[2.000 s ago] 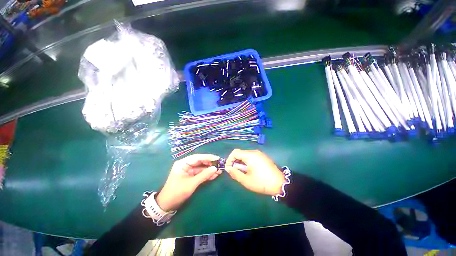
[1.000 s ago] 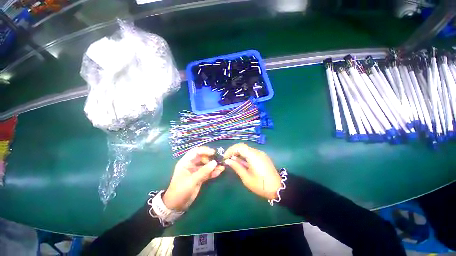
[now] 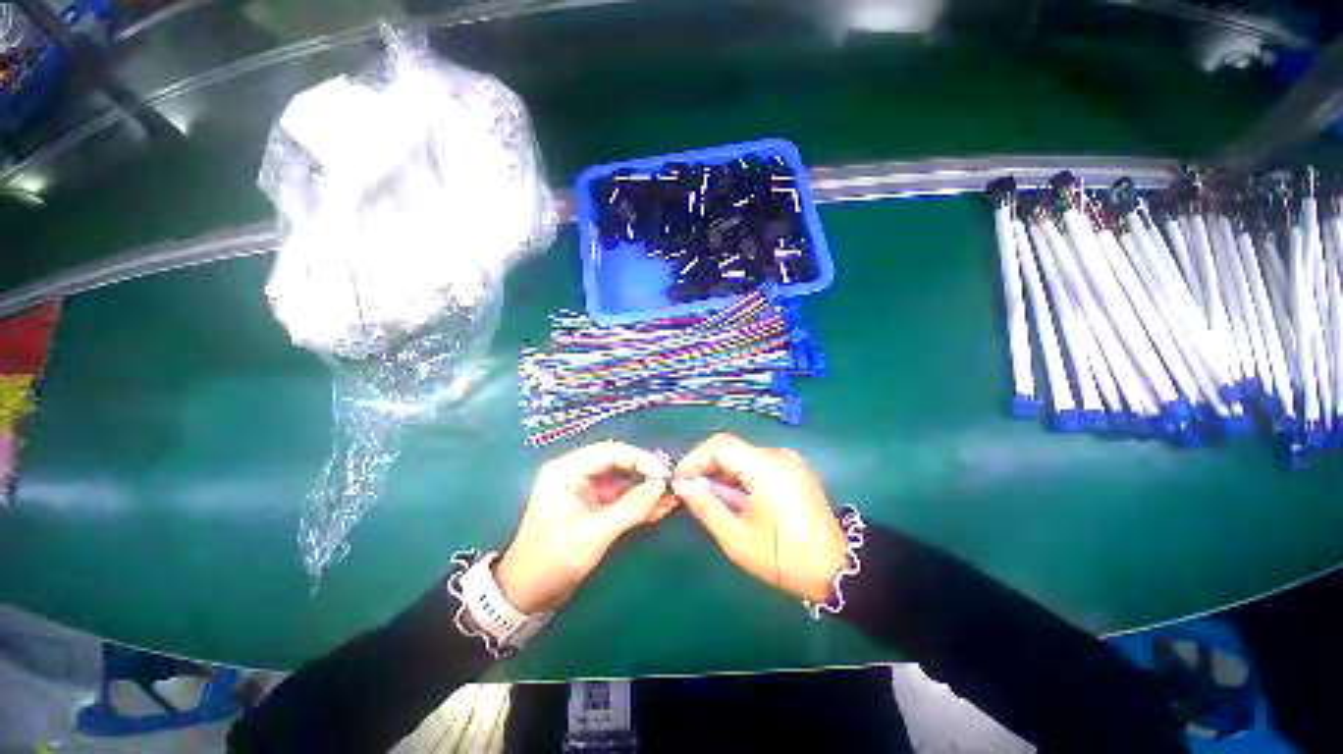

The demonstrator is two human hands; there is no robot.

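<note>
My left hand [image 3: 577, 523] and my right hand [image 3: 766, 516] meet fingertip to fingertip low in the middle of the view. They pinch a small dark part [image 3: 667, 474] between them; fingers cover most of it, so its shape is unclear. Just beyond lies a fanned pile of multicoloured wire leads [image 3: 648, 368] with blue connectors [image 3: 795, 401] at their right ends. Behind the pile stands a blue parts bin [image 3: 633, 283] holding black connector housings [image 3: 707, 221] with white or silvery slivers.
A clear bag of white sleeves [image 3: 405, 206] stands at left, its crinkled end trailing forward. White sleeved cable assemblies [image 3: 1127, 302] lie in a row at right. A metal rail [image 3: 913, 180] crosses behind. Red and yellow pieces [image 3: 21, 361] are at far left. Blue stools [image 3: 1200, 656] show below the bench edge.
The bench contents have shifted slightly right in the view. The fingers have changed their hold around the small part, which is now more covered than before.
</note>
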